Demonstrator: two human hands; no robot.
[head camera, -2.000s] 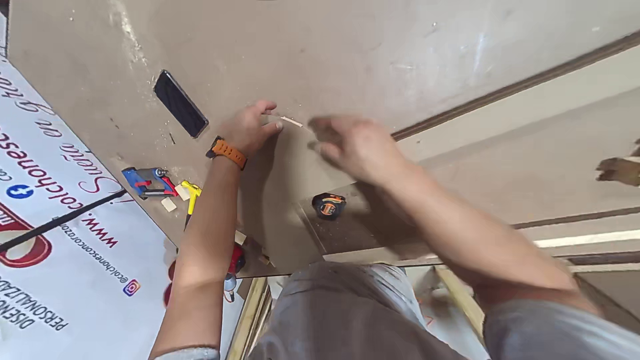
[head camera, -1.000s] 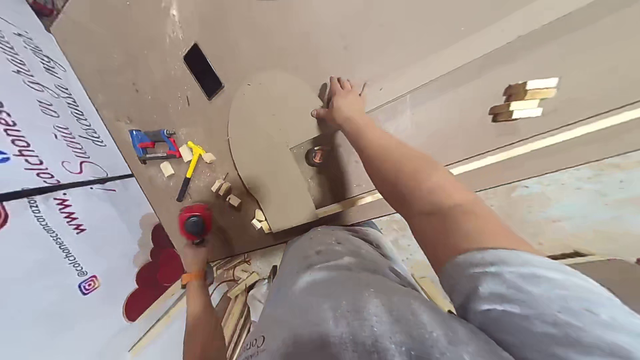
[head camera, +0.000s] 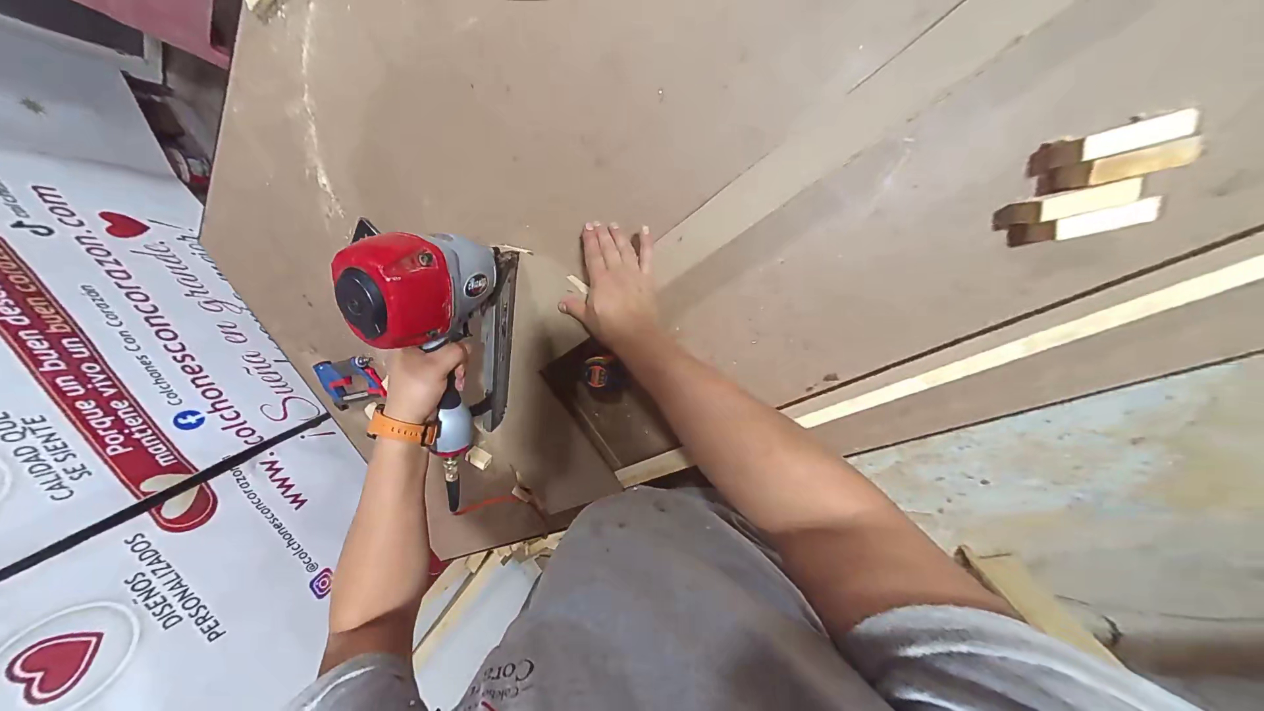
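Note:
My left hand (head camera: 427, 380), with an orange watch band at the wrist, grips a red and grey pneumatic nailer (head camera: 420, 286). The nailer's nose end is over the brown fibreboard sheet (head camera: 464, 128), close to a thin wood strip. My right hand (head camera: 617, 281) lies flat on the board with its fingers spread a little. A small light wood piece (head camera: 578, 285) shows beside its thumb. Below that hand, a black and orange tape measure (head camera: 599, 373) sits in a darker rectangular area.
A blue and red tool (head camera: 348, 381) lies left of my left hand, partly hidden. Several wood blocks (head camera: 1126, 163) lie at the upper right. A phone (head camera: 364, 230) is mostly behind the nailer. A printed banner (head camera: 118, 326) borders the board at left, and an air hose fitting (head camera: 452, 484) hangs from the nailer.
My left hand, empty two seconds ago, was on the red nailer at the lower left one second ago and has brought it up over the board. My right hand has flattened onto the board.

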